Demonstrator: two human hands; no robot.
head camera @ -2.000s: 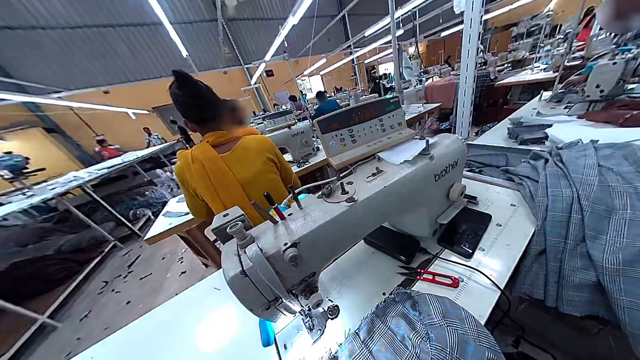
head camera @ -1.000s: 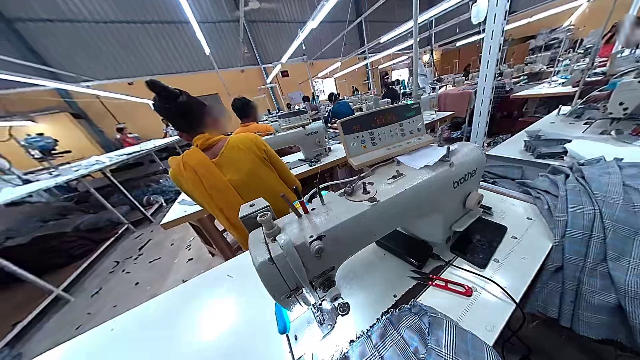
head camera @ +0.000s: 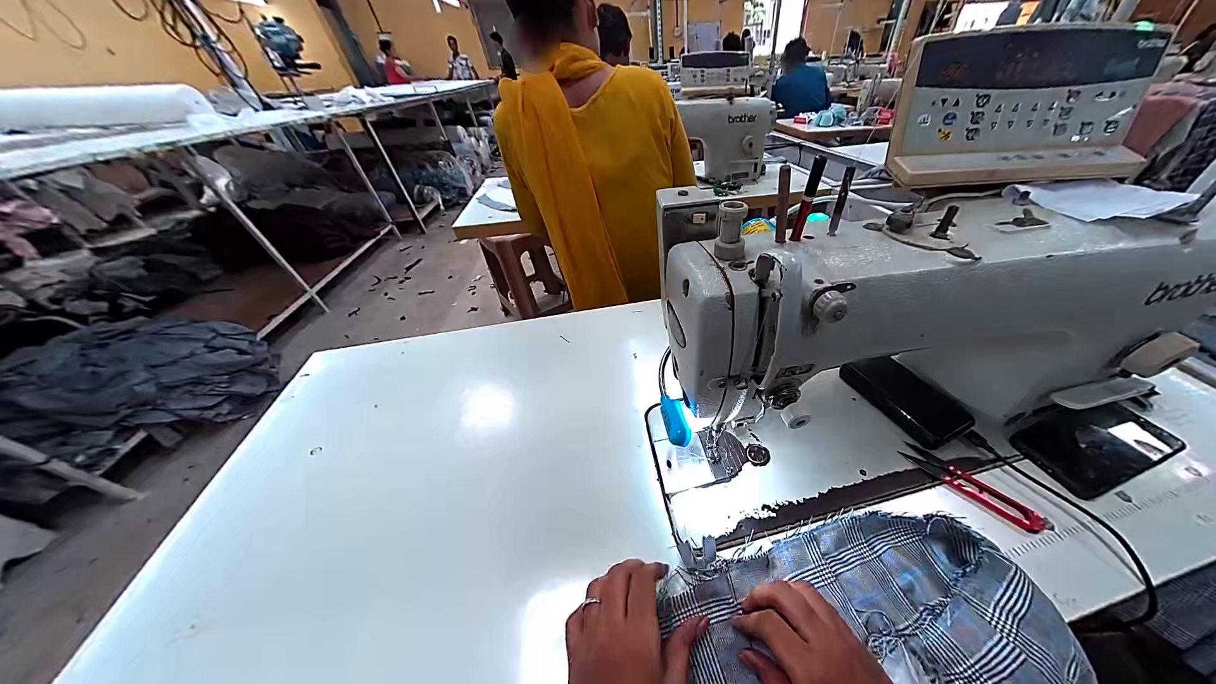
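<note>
Grey plaid fabric (head camera: 855,570) with frayed edges lies at the near edge of the white sewing table, in front of the sewing machine (head camera: 902,294). My left hand (head camera: 622,622), with a ring on one finger, pinches the fabric's left end between thumb and fingers. Just right of it, my right hand (head camera: 807,632) rests on the same piece with bent fingers; whether it grips cloth is unclear. Both hands are below the needle and presser foot (head camera: 727,451), apart from them. Red thread snips (head camera: 988,494) lie behind the fabric.
A black phone (head camera: 1097,446), a black power bank (head camera: 907,401) and a cable lie beneath and beside the machine arm. A small blue lamp (head camera: 675,421) hangs by the needle. A person in yellow (head camera: 608,171) is beyond the table, near a brown stool (head camera: 522,275).
Both my hands have come into view at the bottom, on the plaid fabric. The view has turned left and down.
</note>
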